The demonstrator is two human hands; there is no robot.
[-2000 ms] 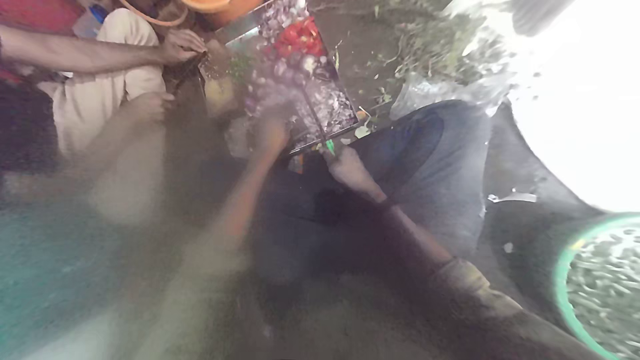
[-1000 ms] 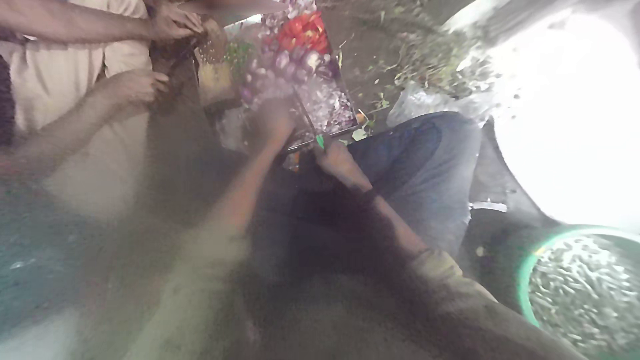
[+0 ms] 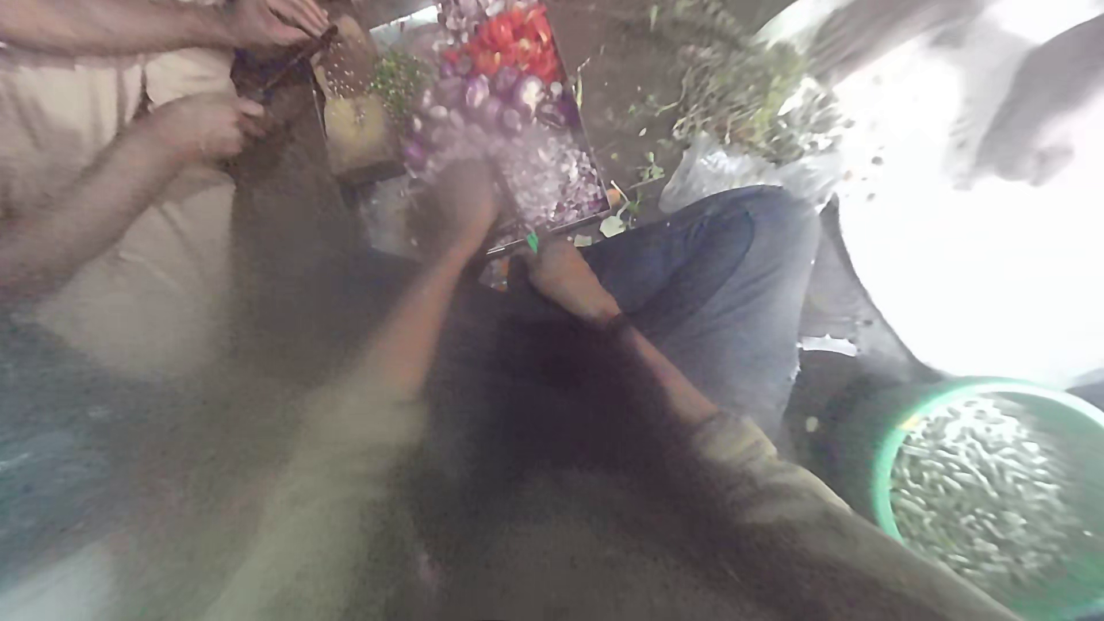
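Observation:
My right hand is closed on the green handle of a knife, just below the near edge of a tray. The knife's dark blade reaches up over the tray, partly blurred. Left of the blade, my left hand lies at the tray's near left part; it is blurred, and whether it holds anything cannot be told. Chopped onion fills the near part of the tray. Beyond it lie whole peeled purple onions, then cut red vegetable pieces, perhaps tomato.
At left, another person's hands work beside a box with yellowish and green contents. Leafy stems and a clear plastic bag lie beyond my knee. A green-rimmed tub of cut pieces stands lower right; shadowy limbs cross a bright white surface.
The other person's lower hand, beside the dark object a second ago, is now a little apart from it. Dark limb shapes have come in over the white surface. My hands stay at the tray.

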